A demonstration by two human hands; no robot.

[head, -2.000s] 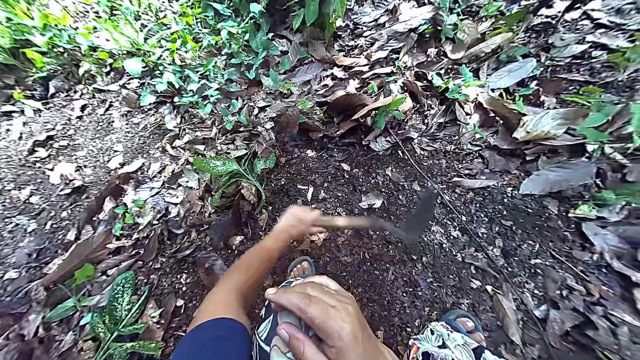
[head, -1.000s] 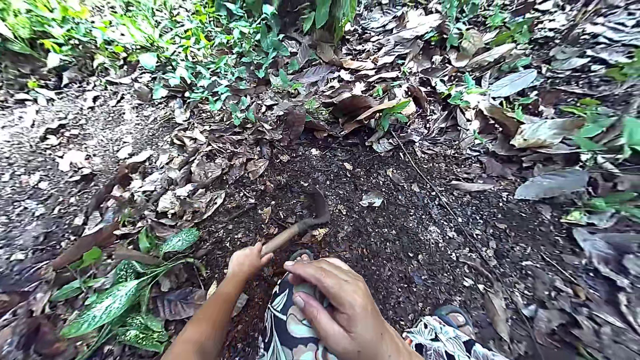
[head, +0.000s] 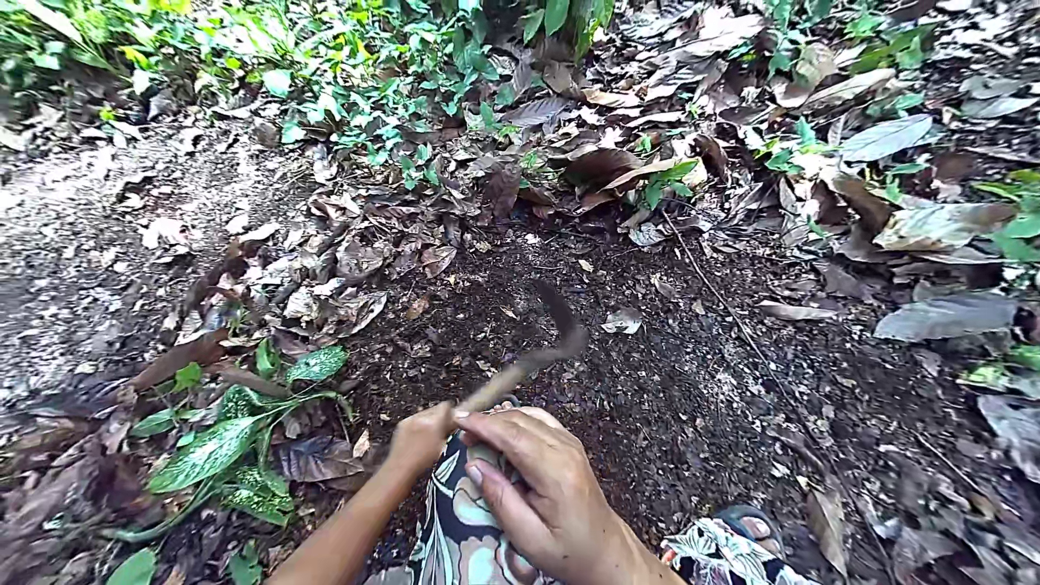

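Note:
My left hand is closed around the pale wooden handle of a curved-blade hand tool, likely a sickle or small hoe. Its dark, motion-blurred blade is raised over or close to the dark bare soil; whether it touches the ground cannot be told. Beside the left hand, near the handle's lower end, my right hand rests over my knee in patterned trousers, fingers bent and thumb apart. Nothing shows in the right hand, though its palm is hidden.
An uprooted-looking plant with speckled leaves lies at the lower left. Dry leaf litter borders the soil, with low green weeds behind. A thin stick crosses the right side. My sandalled foot is at the lower right.
The speckled plant upright near the soil two seconds ago is no longer there; speckled leaves lie at lower left. The tool has swung from pointing right to pointing up and right, closer to my right hand.

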